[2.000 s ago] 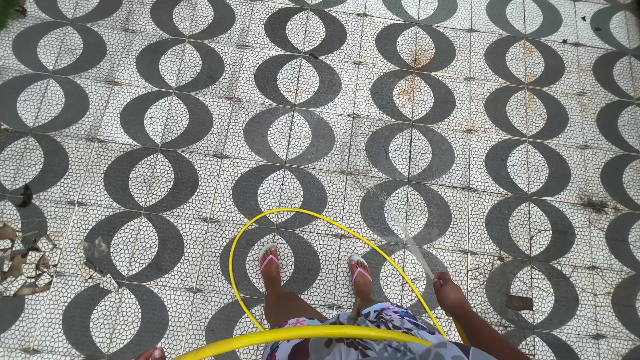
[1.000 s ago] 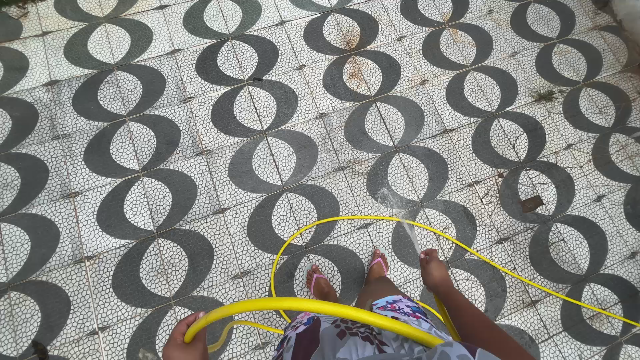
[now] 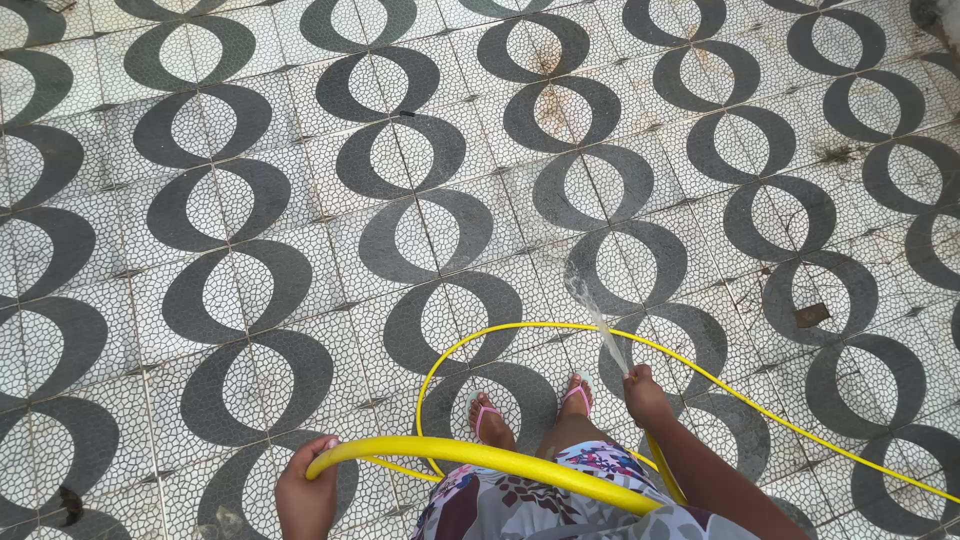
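Note:
A yellow garden hose (image 3: 480,453) crosses in front of my waist. My left hand (image 3: 307,487), at the lower left, is closed around one part of it. My right hand (image 3: 646,397) grips the hose near its end, right of my feet, and a stream of water (image 3: 606,334) sprays from there up and left onto the patterned tile floor (image 3: 420,232). A thinner-looking stretch of the yellow hose loops on the floor around the front of my feet and runs off to the right edge. The hose's end is mostly hidden by my fingers.
My feet in pink-strapped flip-flops (image 3: 576,396) stand inside the hose loop. A brown flat scrap (image 3: 811,315) lies to the right, with thin twigs near it. A small weed tuft (image 3: 834,154) is at the upper right, a dark leaf (image 3: 71,505) at the lower left.
My left hand, barely in view two seconds ago, has come into view at the lower left, holding the hose. The hose loop on the floor has changed shape. The view has shifted.

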